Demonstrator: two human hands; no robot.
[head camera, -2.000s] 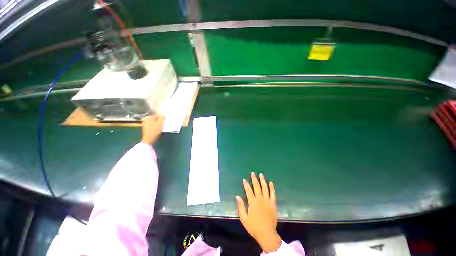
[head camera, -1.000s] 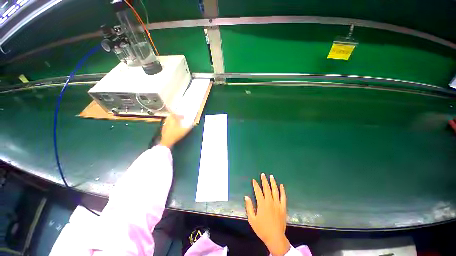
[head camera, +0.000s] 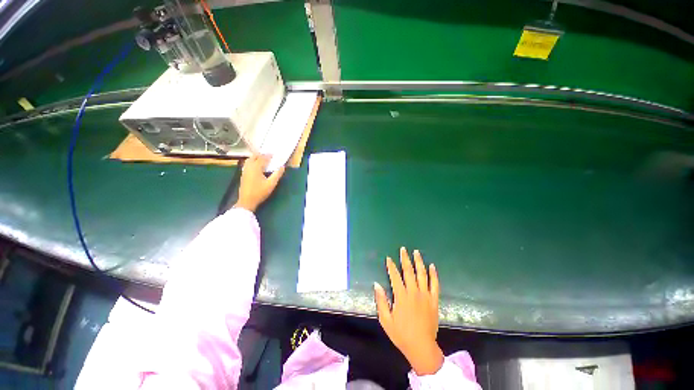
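A long white paper strip (head camera: 325, 221) lies flat on the green bench top in front of me. My left hand (head camera: 257, 183) is at the near end of the white paper stack (head camera: 293, 126) beside the machine, its fingertips on the paper; whether it pinches a sheet cannot be told. My right hand (head camera: 411, 305) is at the bench's front edge, right of the strip, fingers spread and empty. It does not touch the strip.
A cream machine (head camera: 205, 107) with a clear cylinder on top stands at the left on a tan board (head camera: 133, 151). A blue hose (head camera: 72, 171) curves down left of it. A yellow tag (head camera: 537, 43) hangs from the rail. A white sheet (head camera: 574, 373) shows below the bench edge.
The view has shifted, so the machine and the strip sit higher in the picture. My left hand stays by the stack, its fingers now a little more spread. My right hand stays open.
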